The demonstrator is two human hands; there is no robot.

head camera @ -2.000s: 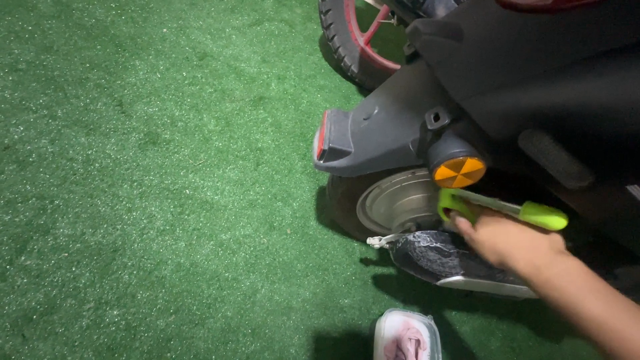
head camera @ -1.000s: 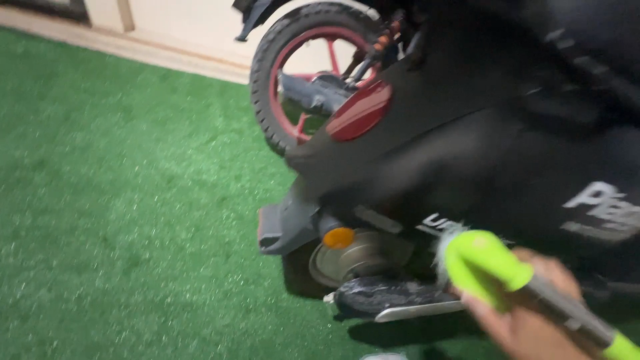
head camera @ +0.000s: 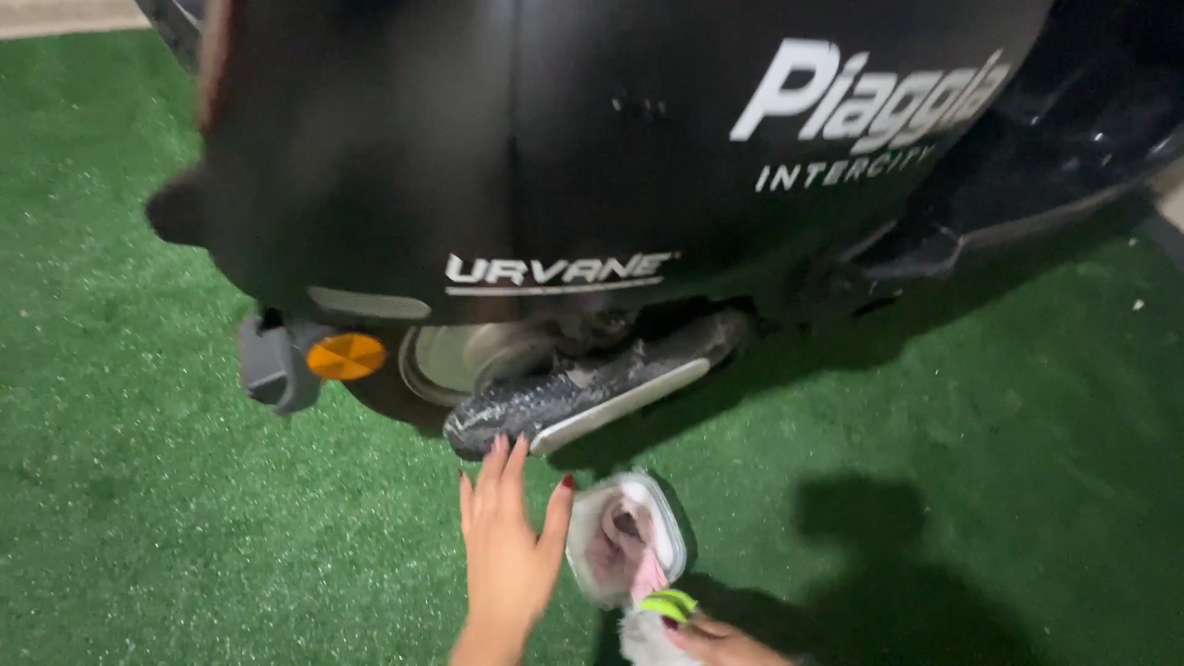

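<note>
My left hand reaches forward with its fingers spread, the fingertips at the lower edge of the scooter's black, wet-looking lower cover, which has whitish streaks. Whether they touch it, I cannot tell. At the bottom, my right hand grips a lime-green brush with pale bristles, partly cut off by the frame. Just beyond the brush is a clear plastic tub on the green carpet, with a pink cloth in it. Above stands the black scooter body.
An orange round reflector and a grey rear fender stick out at the left, beside the rear wheel. Green artificial turf lies around the scooter. A pale ledge crosses the top left corner.
My right hand and the green brush have moved from beside the scooter down to the tub. My left hand has come into view. The view has shifted closer to the scooter's side.
</note>
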